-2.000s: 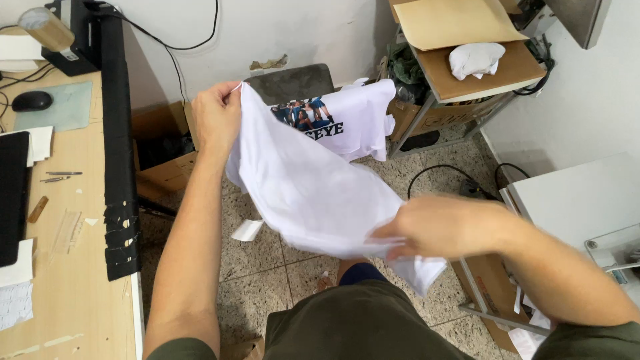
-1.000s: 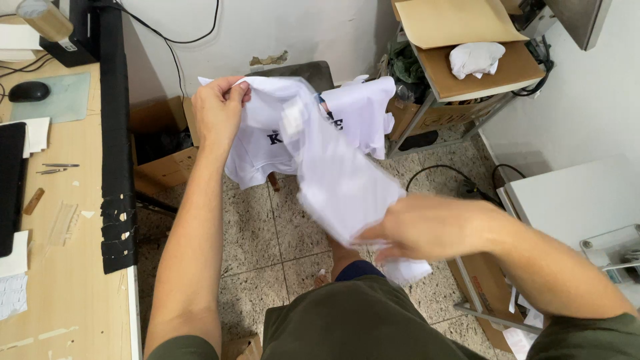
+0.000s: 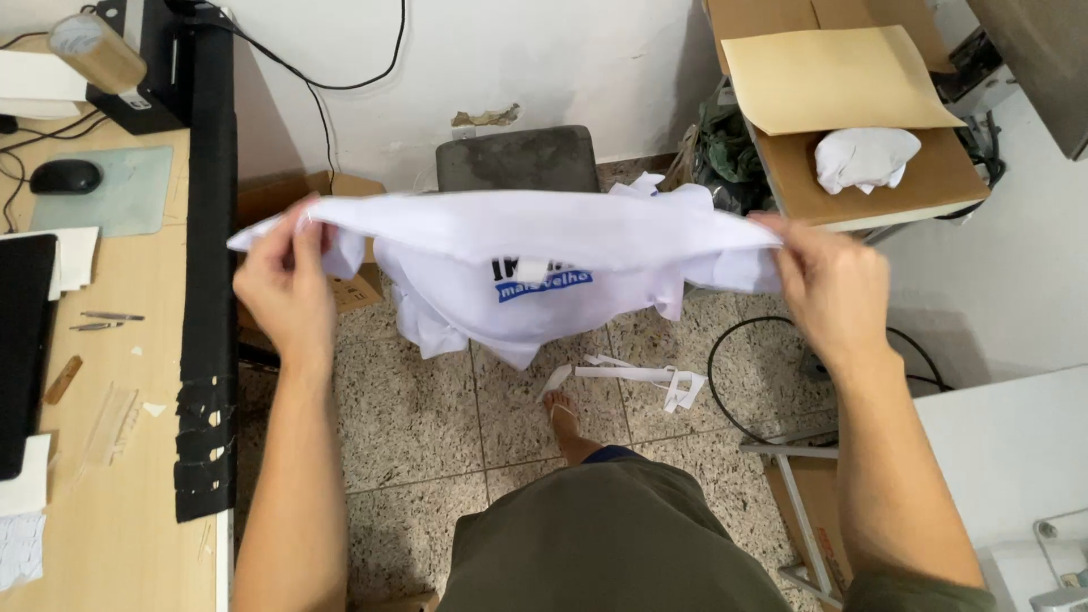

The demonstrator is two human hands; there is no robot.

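A white printed garment, seemingly a T-shirt [image 3: 527, 225], is stretched sideways in the air between both hands. My left hand [image 3: 293, 272] pinches its left end, with a small corner sticking out past the fingers. At the opposite end, my right hand [image 3: 829, 280] grips the cloth. Black and blue lettering shows below the taut upper fold, partly covered by it. Behind the garment stands a dark seat [image 3: 517, 160] against the wall; more white cloth shows around its right side, and where one piece ends cannot be told.
On the left is a wooden desk [image 3: 127, 544] with a computer mouse [image 3: 66, 177], tweezers [image 3: 106, 320] and a tape roll [image 3: 96, 53]. A brown shelf [image 3: 884, 183] at right holds a bundled white cloth [image 3: 865, 159]. White strips [image 3: 646, 374] and a black cable [image 3: 722, 357] lie on the floor.
My right hand has moved up and away from my body, and the garment, which hung slanting between the hands, is now spread level. White strips on the floor have come into sight.
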